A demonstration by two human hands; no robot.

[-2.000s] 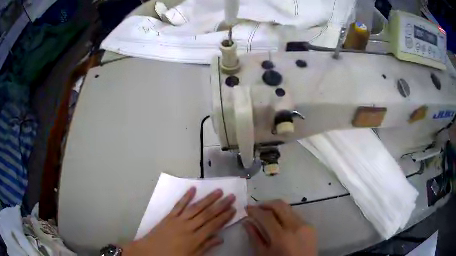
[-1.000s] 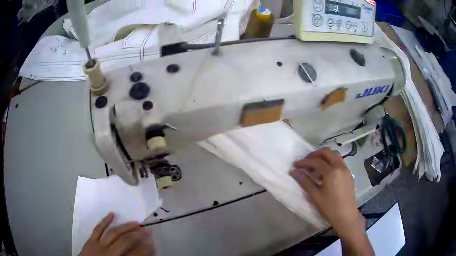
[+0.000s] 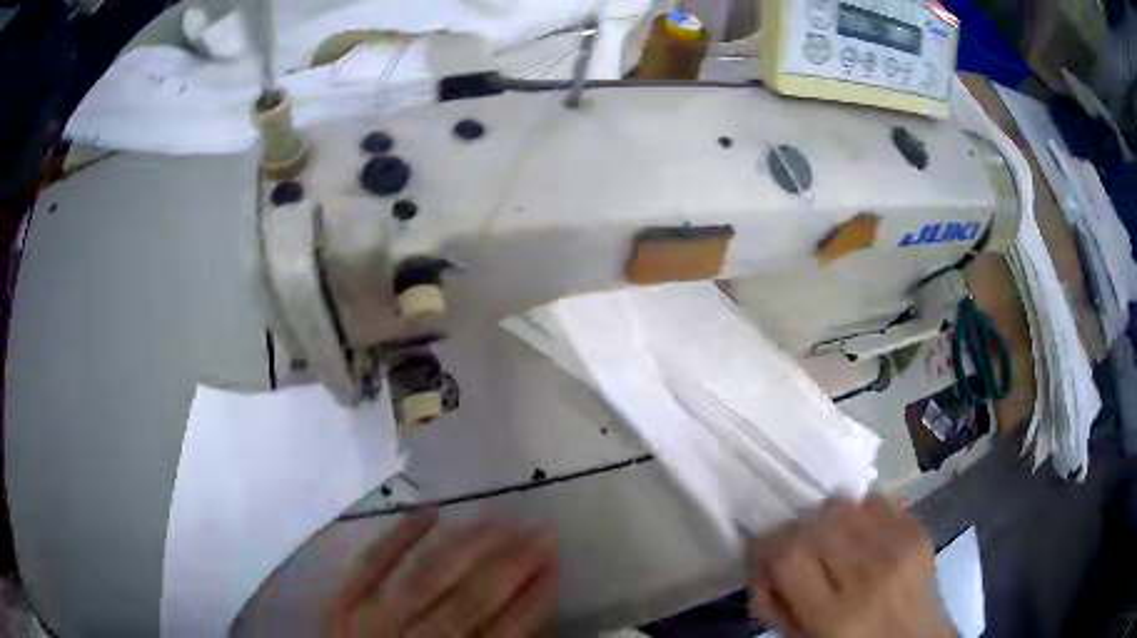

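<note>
A white cut panel (image 3: 268, 492) with a curved right edge lies on the table at the left, its top by the needle area. My left hand (image 3: 455, 580) is blurred at the bottom edge, right of the panel, fingers apart and holding nothing that I can see. My right hand (image 3: 848, 567) is closed on the lower end of the stack of white strips (image 3: 698, 386), which runs out from under the machine arm. The cream sewing machine (image 3: 561, 199) spans the view above both hands.
White fabric pieces (image 3: 162, 100) lie behind the machine. A control panel (image 3: 860, 52) and a thread cone (image 3: 671, 47) are at the top. Teal-handled scissors (image 3: 983, 352) lie at the right, beside hanging white pieces (image 3: 1054, 349). Another white piece (image 3: 960, 580) shows low at the right.
My left hand has left the panel and moved right. My right hand first went from the panel to the strip stack, then slid down to its lower end. The camera view has turned right.
</note>
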